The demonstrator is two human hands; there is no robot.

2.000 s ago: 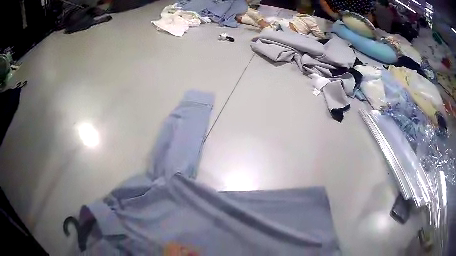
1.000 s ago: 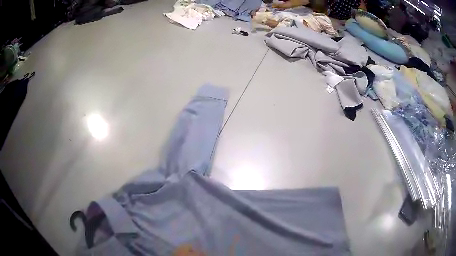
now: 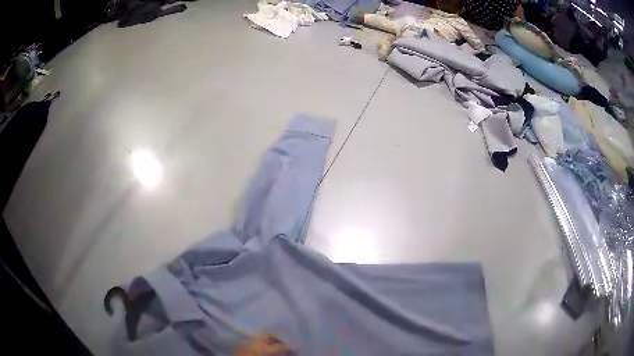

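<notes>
A light blue-grey dress shirt (image 3: 334, 299) lies flat on the glossy white table, its lower part cut off by the bottom edge. One sleeve (image 3: 288, 174) stretches away from me beside the table seam. The collar (image 3: 170, 295) is at the lower left, with the hook of a black hanger (image 3: 117, 299) sticking out of it. A blurred, orange-toned patch, seemingly part of a hand (image 3: 265, 345), shows on the shirt at the bottom edge. Which hand it is and what its fingers do cannot be told. No other hand is seen.
Crumpled grey garments (image 3: 452, 66) lie at the far right, with white cloth (image 3: 285, 19) at the far side. A stack of clear poly bags (image 3: 573, 215) lies on the right, a small dark object (image 3: 573, 299) beside it. Dark garments (image 3: 28, 139) hang at the left edge.
The table and everything on it have shifted to the right in the picture as the view turned. The shirt keeps its shape, and the orange-toned patch remains near the bottom edge.
</notes>
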